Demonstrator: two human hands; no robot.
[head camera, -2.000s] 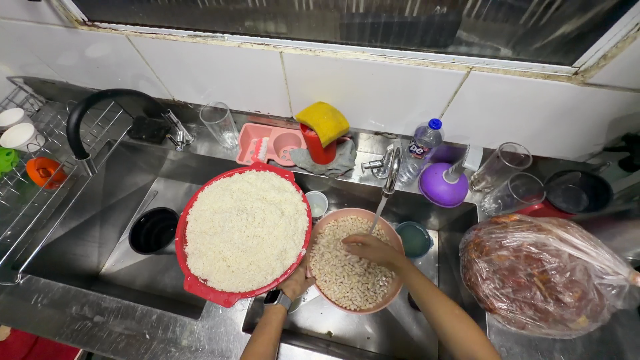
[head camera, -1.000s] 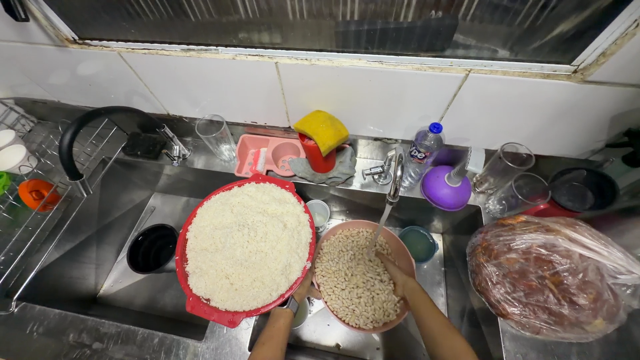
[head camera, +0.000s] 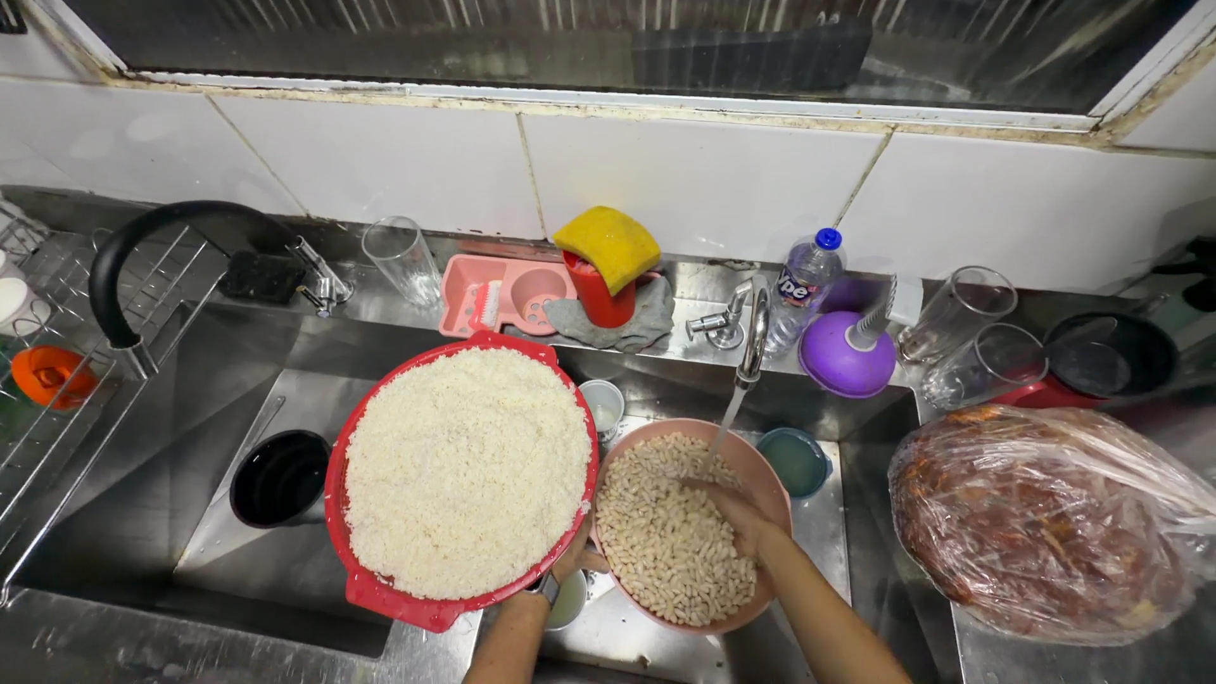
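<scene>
Water runs from a chrome faucet into a pink bowl of pale beans over the right sink basin. My right hand is in the bowl, its fingertips hidden among the beans. At the bowl's left side is my left hand, partly covered by a red colander; whether it grips the bowl's rim cannot be told. White rice is heaped in the colander, which rests across the middle of the double sink, left of the bowl.
A black cup stands in the left basin, a blue-green container in the right. Meat in a plastic bag lies at the right. Behind are a purple plunger, a plastic bottle, a yellow sponge, glasses and a wire rack.
My right hand has moved from the bowl's right rim back in among the beans. The beans now lie heaped toward the lower left of the bowl.
</scene>
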